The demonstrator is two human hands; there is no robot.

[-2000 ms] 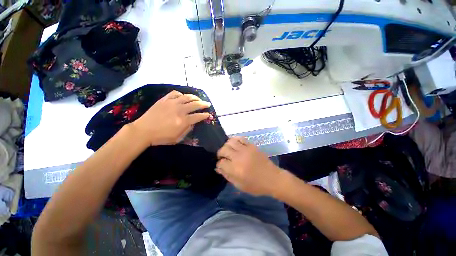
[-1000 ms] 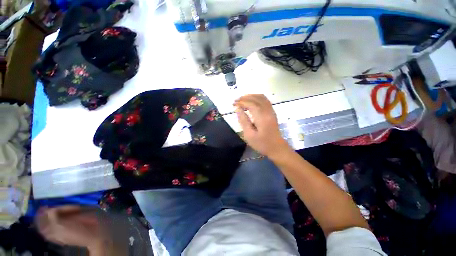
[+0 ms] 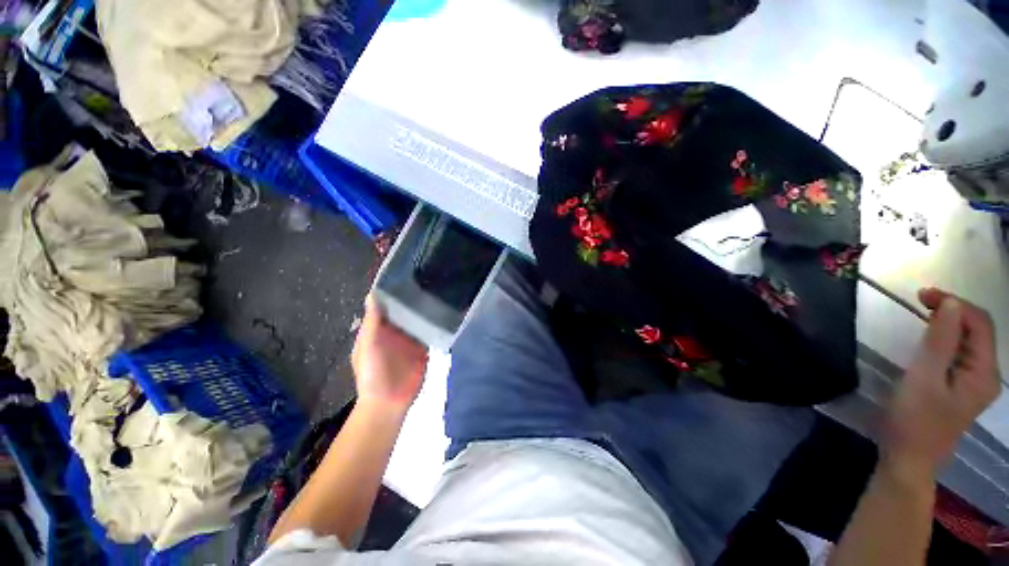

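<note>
The black floral garment piece [image 3: 653,265] lies over the table's front edge and the lap, with an opening showing white table through it. My left hand [image 3: 389,359] is at the left, its fingers on the front of the open grey drawer [image 3: 426,321] under the table. Something dark lies inside the drawer. My right hand [image 3: 954,376] is at the right, over the table edge, fingers bent; whether it holds anything small cannot be told. The sewing machine head [image 3: 974,100] is cut off at the upper right.
A greyer floral heap [image 3: 664,20] lies at the table's back. Cream cloth heaps [image 3: 89,276] lie at the left, some in blue plastic crates [image 3: 216,381] on the floor. More cream cloth [image 3: 194,66] is at the upper left. Dark cloth is at the lower right.
The view has turned left and down. My left hand has moved to the drawer, which now shows open. My right hand remains near the table edge, right of the garment piece.
</note>
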